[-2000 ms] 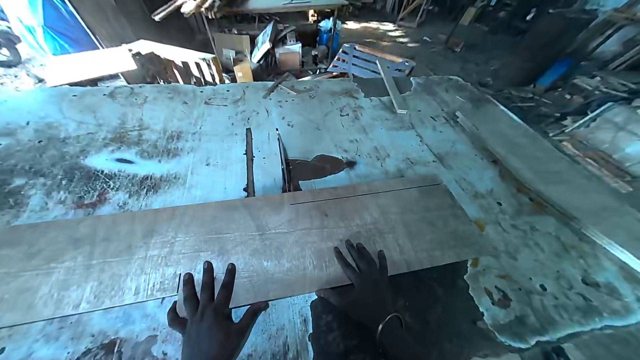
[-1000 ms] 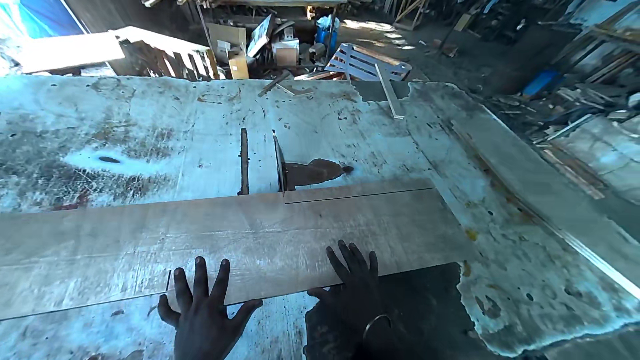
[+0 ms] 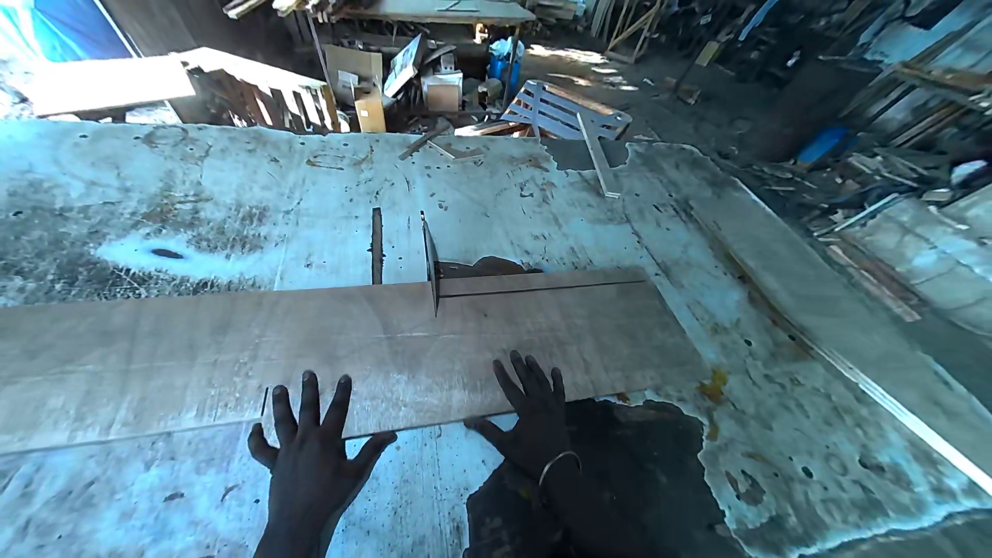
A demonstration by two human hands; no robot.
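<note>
A long thin wooden board [image 3: 194,349] lies across a worn saw table [image 3: 511,194]. A circular saw blade [image 3: 431,263] stands up through the table at the board's far edge, and a straight cut runs in the board from the blade to its right end. My left hand [image 3: 310,457] lies with spread fingers on the near edge, left of the blade. My right hand [image 3: 535,411], with a bangle at the wrist, rests its fingers on the board right of the blade. Neither hand grasps anything; both palms are over the near edge.
A narrow slot [image 3: 377,246] and a dark hole [image 3: 488,267] open in the table near the blade. A wood strip [image 3: 597,155] lies at the far edge. A long straight rail [image 3: 891,380] runs along the right side. Beyond are boxes, a slatted pallet [image 3: 570,108] and scrap wood.
The board has shifted slightly toward the left relative to the blade, and the cut now starts farther from its right end. Both hands keep their spread pose on the board.
</note>
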